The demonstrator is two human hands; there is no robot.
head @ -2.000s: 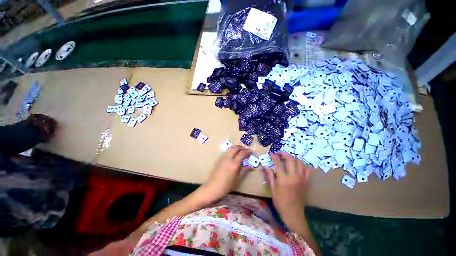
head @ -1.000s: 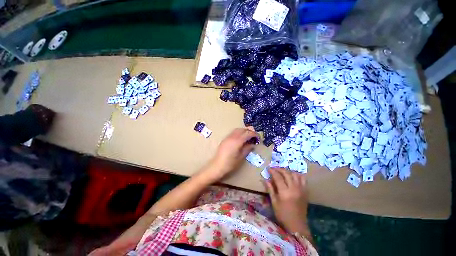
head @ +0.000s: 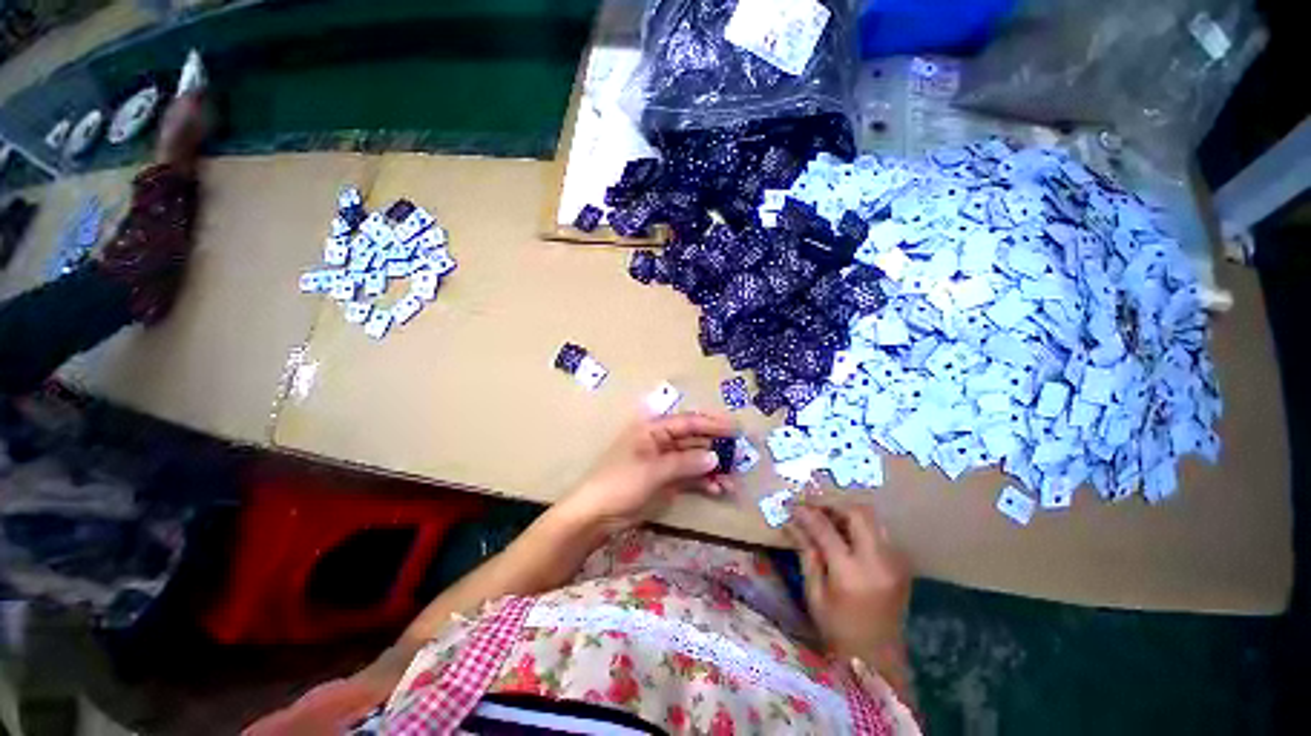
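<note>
My left hand (head: 654, 467) pinches a dark square piece (head: 725, 454) between thumb and fingers, with a white square piece (head: 746, 454) right beside it. My right hand (head: 851, 561) is low over the board, its fingertips at a loose white square piece (head: 776, 506); whether they grip it is unclear. The dark heap (head: 755, 302) lies ahead, with the white pile (head: 1006, 331) to its right. A single white piece (head: 661, 398) and a dark-and-white pair (head: 580, 365) lie left of the heap. A group of mostly white units (head: 377, 266) lies further left.
A clear bag of dark pieces (head: 733, 72) stands behind the heap on a shallow cardboard tray (head: 597, 158). A greyish plastic bag (head: 1107, 72) and blue bin (head: 935, 26) are behind. Another person's arm (head: 155, 230) reaches over the board to the green conveyor (head: 388, 79).
My left hand has come back from the heap's edge towards me with a dark piece. A white piece now shows beyond it. The other person's arm has reached up to the conveyor's white discs.
</note>
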